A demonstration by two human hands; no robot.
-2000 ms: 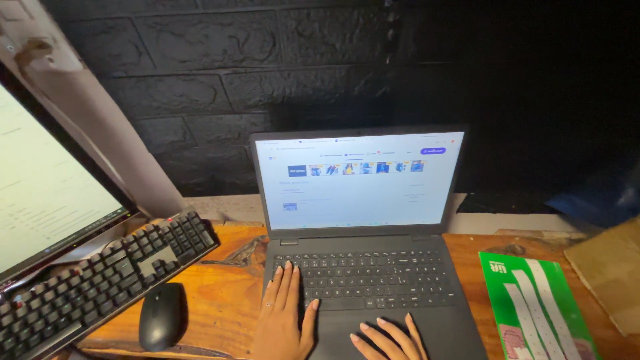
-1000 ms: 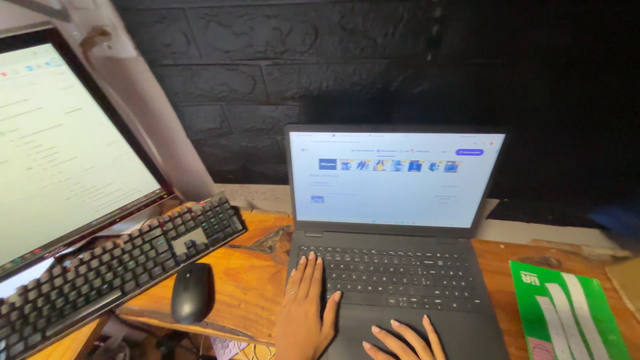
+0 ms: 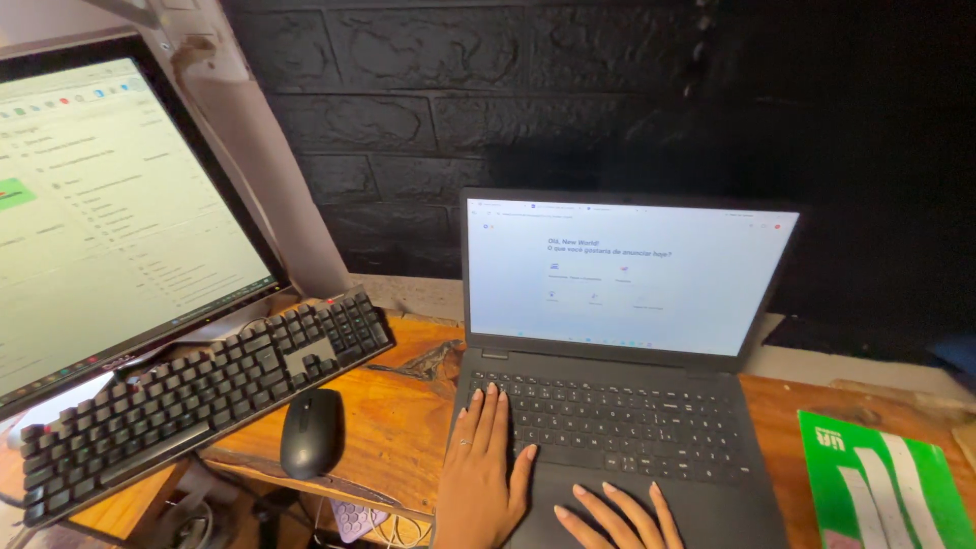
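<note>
A dark laptop (image 3: 686, 381) stands unfolded on the wooden desk, its screen lit with a mostly white page bearing text and small icons. My left hand (image 3: 480, 480), with a ring on one finger, rests on the left part of the laptop's keyboard, fingers stretched over the keys. My right hand (image 3: 621, 518) lies with spread fingers over the palm rest and touchpad area, partly cut off by the lower edge of the view. Neither hand holds anything.
A black mechanical keyboard (image 3: 206, 396) and a black computer mouse (image 3: 311, 433) are left of the laptop, below a lit monitor (image 3: 130, 206). A green printed booklet (image 3: 884, 480) lies to the right. Cables (image 3: 396, 530) show under the desk edge. Black brick-patterned wall behind.
The laptop's page has changed from one with a row of small pictures to one with a heading and a few icons. The view has shifted left. Both hands stay on the laptop.
</note>
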